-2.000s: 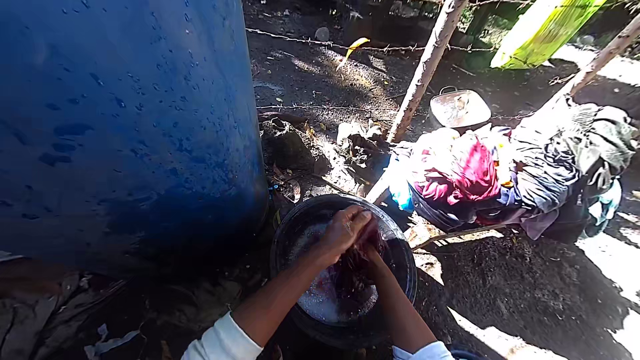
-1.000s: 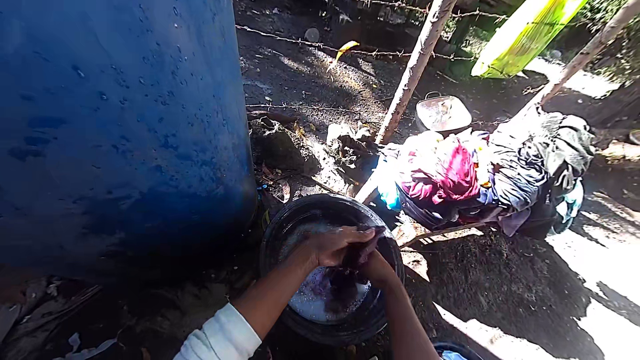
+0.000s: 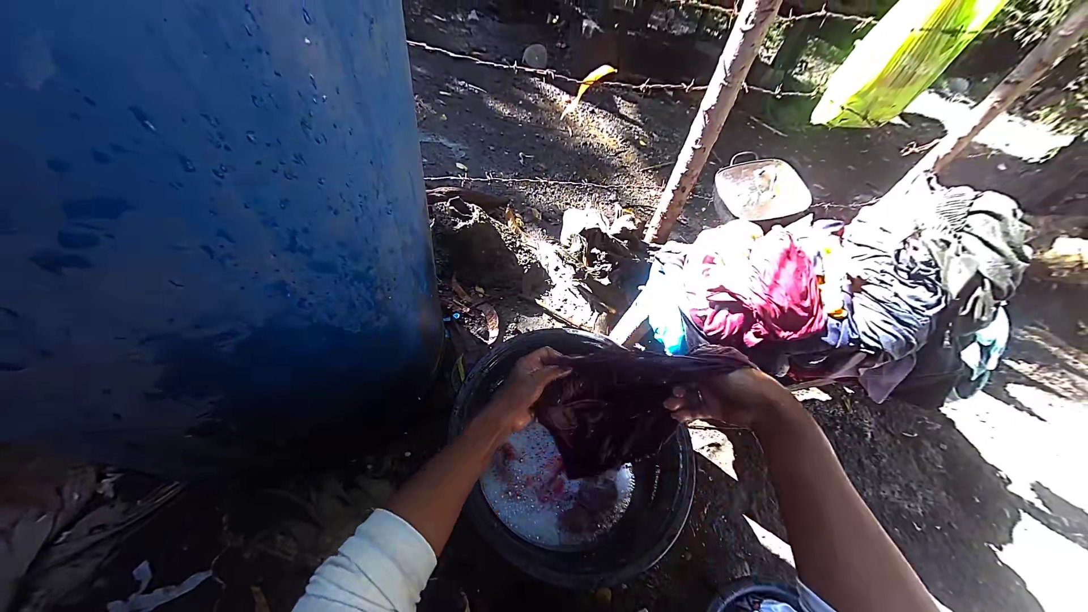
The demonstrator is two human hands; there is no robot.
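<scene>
A dark maroon wet cloth [image 3: 608, 416] is stretched between my two hands above a round black basin [image 3: 671, 510]. My left hand [image 3: 529, 389] pinches its left upper edge over the basin's left side. On the other side, my right hand [image 3: 727, 395] grips the cloth's right part, close to the basin's right rim. Below the cloth, the basin holds sudsy water [image 3: 540, 501] with reddish and dark fabric partly under the foam. The cloth's lower end hangs just over the suds; whether it touches them is unclear.
A large blue drum [image 3: 212, 221] stands at left. A heap of clothes [image 3: 782, 289] lies to the right by wooden poles [image 3: 714, 119]. Barbed wire [image 3: 646, 85] crosses behind, near a metal container [image 3: 762, 189]. Another tub [image 3: 756, 595] shows at the bottom edge.
My hands were close together over the basin with the dark cloth bunched between them. Now they have moved apart and up, and the cloth is spread out between them.
</scene>
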